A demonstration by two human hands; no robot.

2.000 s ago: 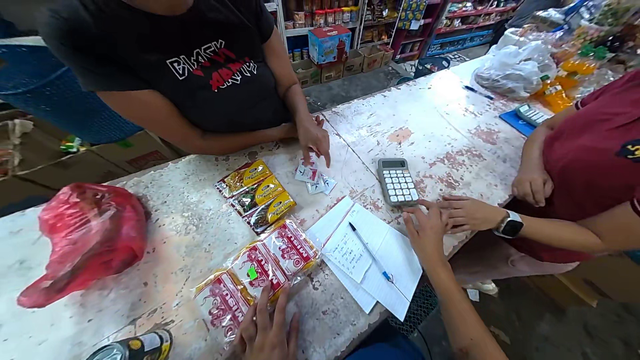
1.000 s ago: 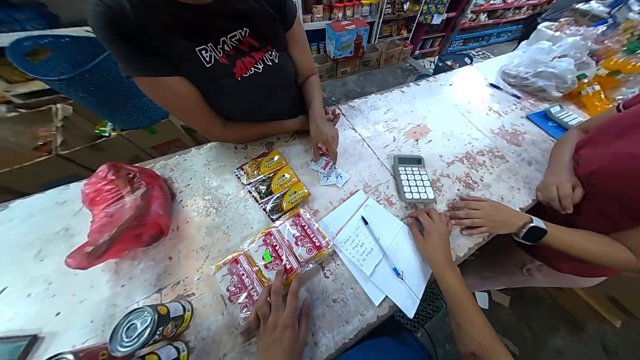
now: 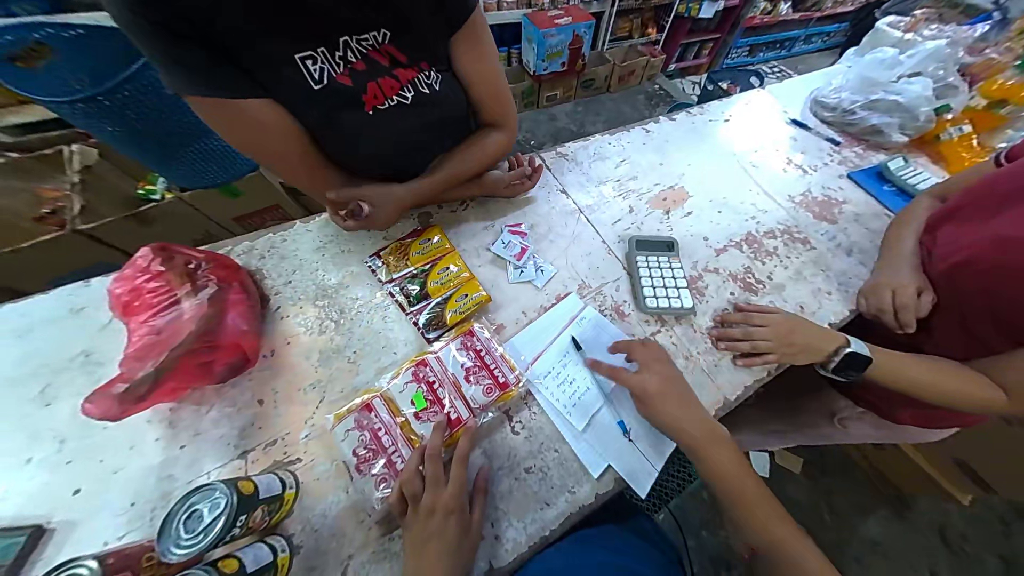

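Observation:
My left hand (image 3: pixel 440 504) rests with spread fingers on the lower edge of several joined red-and-clear noodle packets (image 3: pixel 428 392). Above the paper sheets (image 3: pixel 560 384), my right hand (image 3: pixel 652 384) has its fingers apart near a blue-and-black pen (image 3: pixel 600 388); whether it touches the paper I cannot tell. The top slip bears handwriting. A grey calculator (image 3: pixel 661 276) lies beyond my right hand. Yellow oyster sauce sachets (image 3: pixel 432 282) lie beyond the noodle packets, with small white-and-pink sachets (image 3: pixel 520 254) beside them.
A red plastic bag (image 3: pixel 188 320) lies on the worn counter (image 3: pixel 320 320), with several cans (image 3: pixel 232 512) at lower left. A person in black (image 3: pixel 360 88) leans across the counter. Another person's hand (image 3: pixel 768 334) lies at right. Clear bags (image 3: pixel 888 88) and a second calculator (image 3: pixel 908 174) are farther right.
My right hand has moved from the calculator's lower edge to over the paper and pen. The person across has drawn a hand back from the small sachets. My left hand stays on the noodle packets.

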